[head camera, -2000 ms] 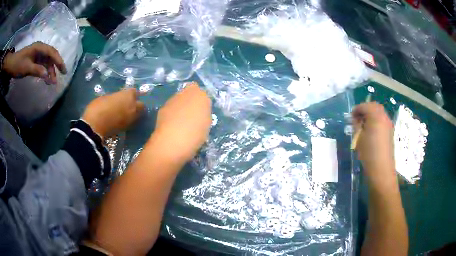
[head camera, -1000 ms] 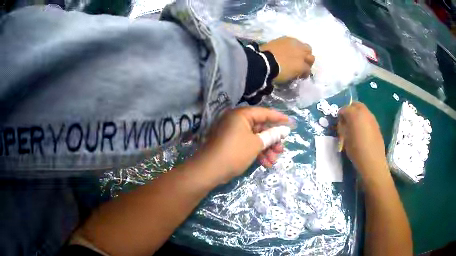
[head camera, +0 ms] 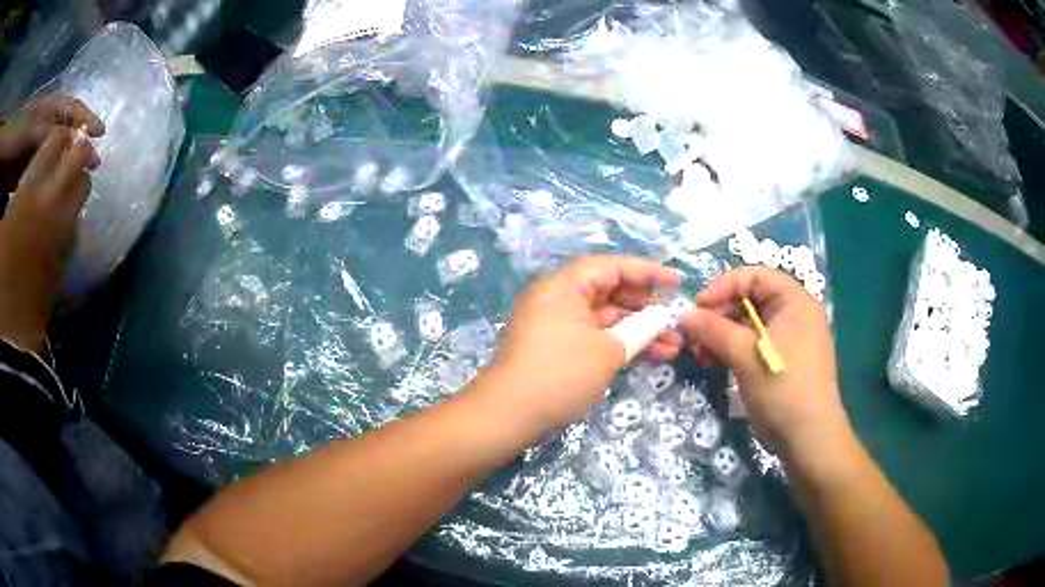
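Observation:
My left hand (head camera: 573, 333), with a white wrap on one finger, pinches a small white plastic part (head camera: 674, 307) at the centre. My right hand (head camera: 768, 344) meets it there, fingertips at the part. A yellow stick (head camera: 763, 335) lies across my right hand, its flatter end pointing down. Which fingers hold the stick is hard to tell. Small holed plastic parts (head camera: 627, 415) lie loose on the clear plastic sheet (head camera: 287, 401) below my hands. Several small white discs (head camera: 779, 255) lie just above my right hand.
A narrow box heaped with small white pieces (head camera: 945, 327) stands at right. An open bag of white pieces (head camera: 733, 126) lies at top right. At left, a neighbour's hands (head camera: 52, 161) are by a milky bag (head camera: 126, 161). More holed parts (head camera: 424, 235) lie left of centre.
The neighbour's denim arm has withdrawn to the left from the white bag. My right hand has moved left from the discs to meet my left hand, and the stick now slants across it.

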